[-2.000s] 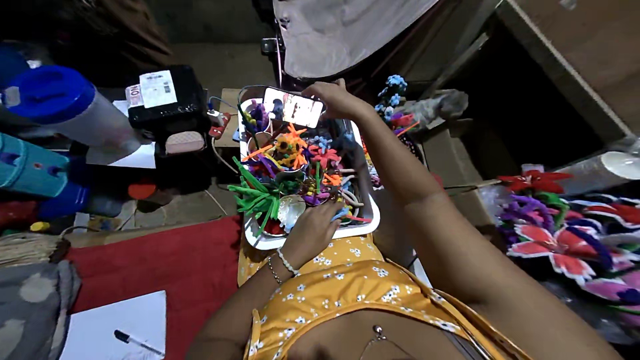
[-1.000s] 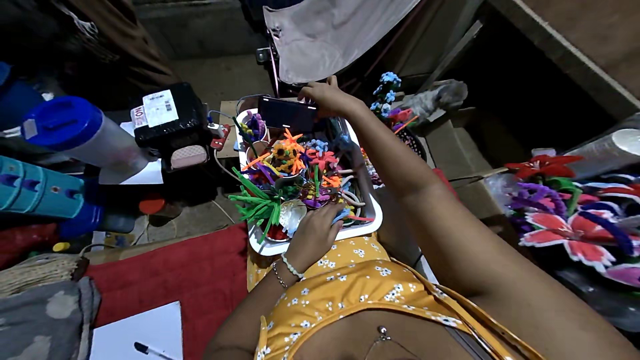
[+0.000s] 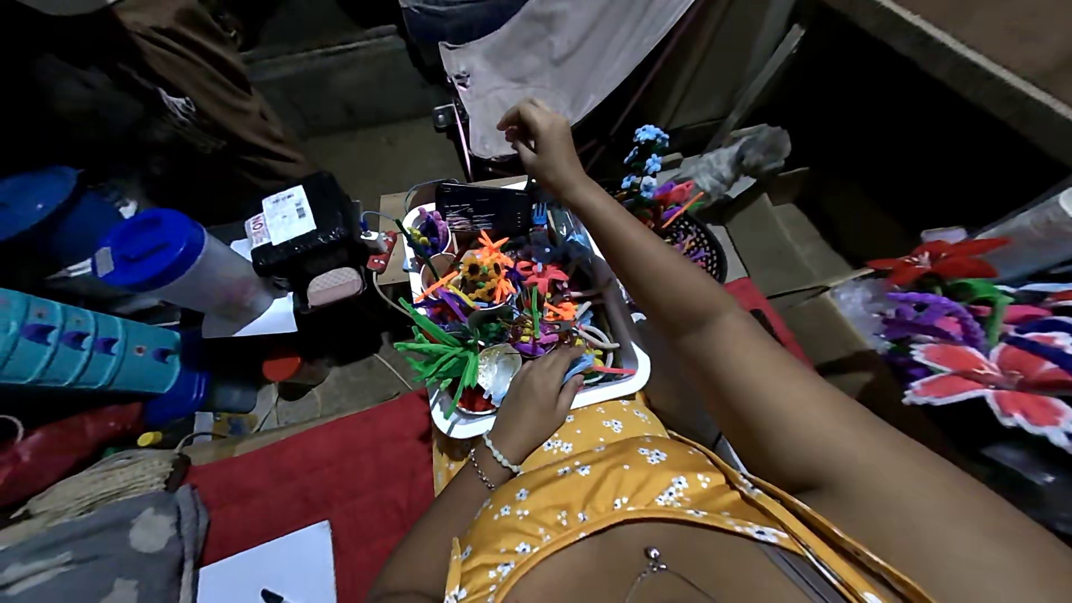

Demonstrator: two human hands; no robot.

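Note:
A white tray [image 3: 456, 428] on the lap holds bundles of green pipe cleaners [image 3: 448, 356], orange and red pipe-cleaner flowers [image 3: 494, 268] and a round silvery dish [image 3: 498, 368]. My left hand [image 3: 540, 398], with bracelets at the wrist, rests over the tray's near side beside light blue pieces; its fingertips are partly hidden among them. Above the tray's far edge my right hand [image 3: 540, 142] is raised with loosely curled fingers, and nothing shows in it. Below it, a dark phone [image 3: 484, 208] leans at the far end of the tray.
At left stand a blue-lidded plastic container [image 3: 218, 268], a black wrapped box [image 3: 306, 226] and teal drawers [image 3: 84, 339]. White paper [image 3: 272, 565] with a pen lies on red cloth [image 3: 318, 469]. At right are a black basket [image 3: 703, 243], cardboard boxes [image 3: 770, 234] and large pipe-cleaner flowers [image 3: 992, 368].
My right hand has let go of the phone and risen above it. The phone's lit screen showed two seconds ago; now its face is dark. My left hand has stayed at the tray's near side.

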